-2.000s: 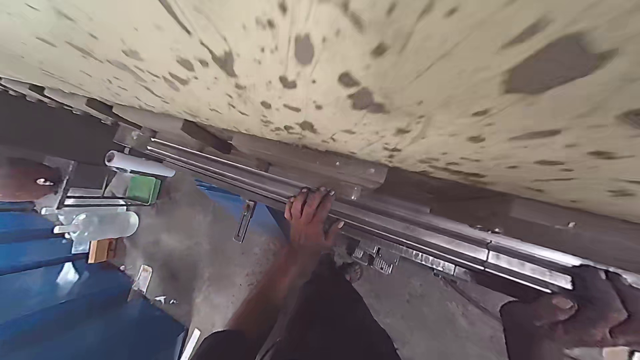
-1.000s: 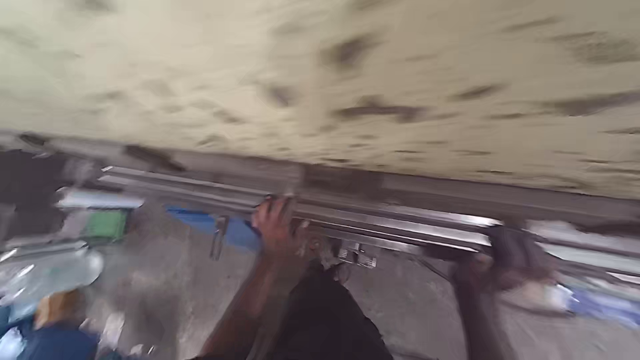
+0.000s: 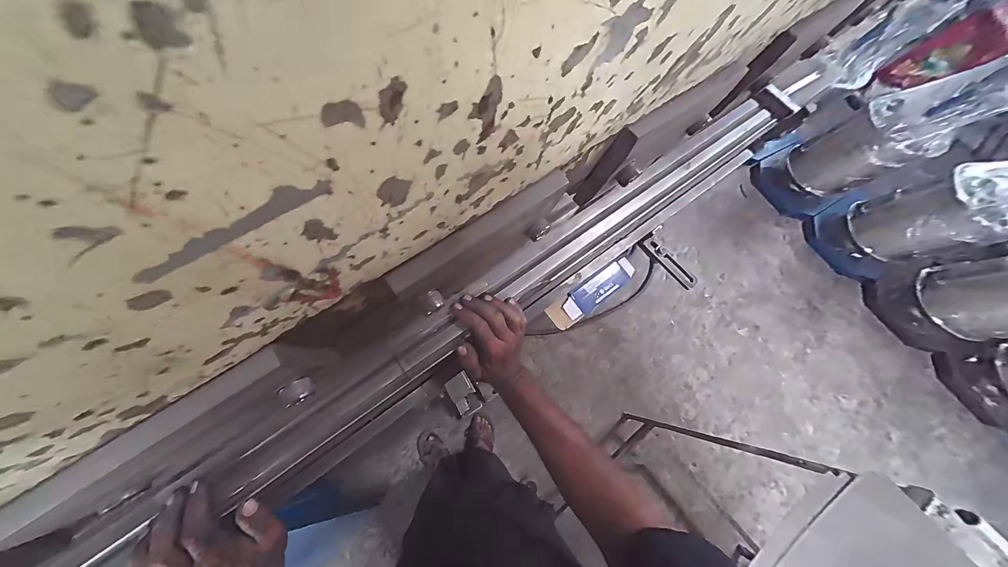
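Note:
A long metal rail (image 3: 622,224) with grooves runs diagonally along the foot of a cream-painted metal panel (image 3: 260,142) whose paint has chipped. My right hand (image 3: 492,331) is near the middle of the view, its fingers curled over the rail's edge and its thumb below them. At the lower left, my left hand (image 3: 209,528) lies on the same rail with bent fingers and the thumb to the right; the view's bottom edge cuts it off. A bolt head (image 3: 433,301) sits just beyond my right hand, and another bolt head (image 3: 297,390) lies between the hands.
Metal cylinders (image 3: 898,224) on blue supports stand at the right, with plastic-wrapped items (image 3: 933,102) above. A blue and white box (image 3: 598,290) and a cable (image 3: 630,307) lie under the rail. A thin metal frame (image 3: 732,442) and a grey panel (image 3: 858,524) are at the lower right.
The view has swung far to the right along the rail. My right hand, at the right side before, now appears near the middle; my left appears at the lower left. Both remain at the rail.

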